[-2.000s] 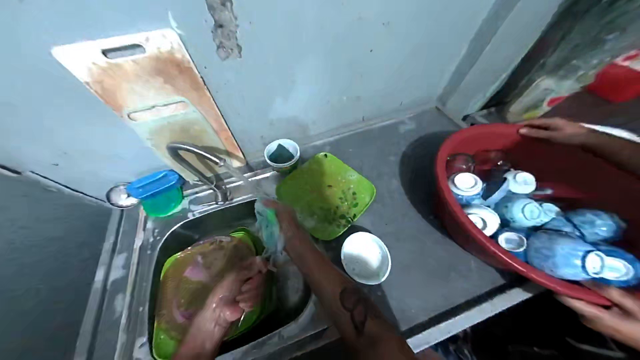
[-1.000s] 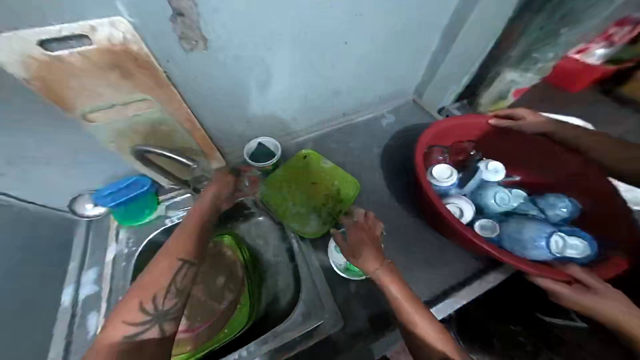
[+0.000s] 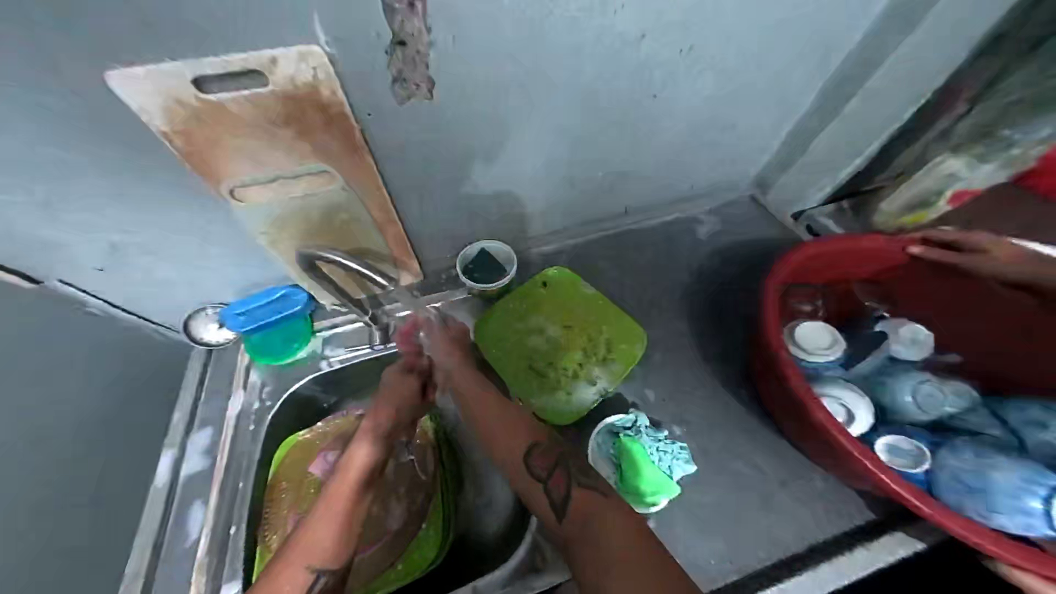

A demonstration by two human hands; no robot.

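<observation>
My left hand [image 3: 410,371] and my right hand [image 3: 441,330] are together under the curved metal faucet [image 3: 346,266], in what looks like running water; nothing can be made out in either one. Below them, the steel sink [image 3: 487,495] holds green trays [image 3: 276,470] with brownish water and something pink. Right of my hands, a green square plate [image 3: 561,342] with dark specks lies on the counter. In front of it stands a white bowl [image 3: 602,450] with a bright green piece [image 3: 642,474] and a crumpled light-blue cloth [image 3: 660,441] on it.
At the right, another person's hands hold a red basin [image 3: 792,396] with blue plastic bottles [image 3: 990,487] in it. Behind the sink are a cup [image 3: 487,266] with a dark green pad, a green tub with a blue lid [image 3: 268,309], a metal strainer [image 3: 208,327] and a leaning cutting board [image 3: 272,124].
My right hand has moved from the white bowl to the faucet, beside my left hand. The light-blue cloth and green piece now lie on the bowl; two seconds ago a cloth was in my right hand.
</observation>
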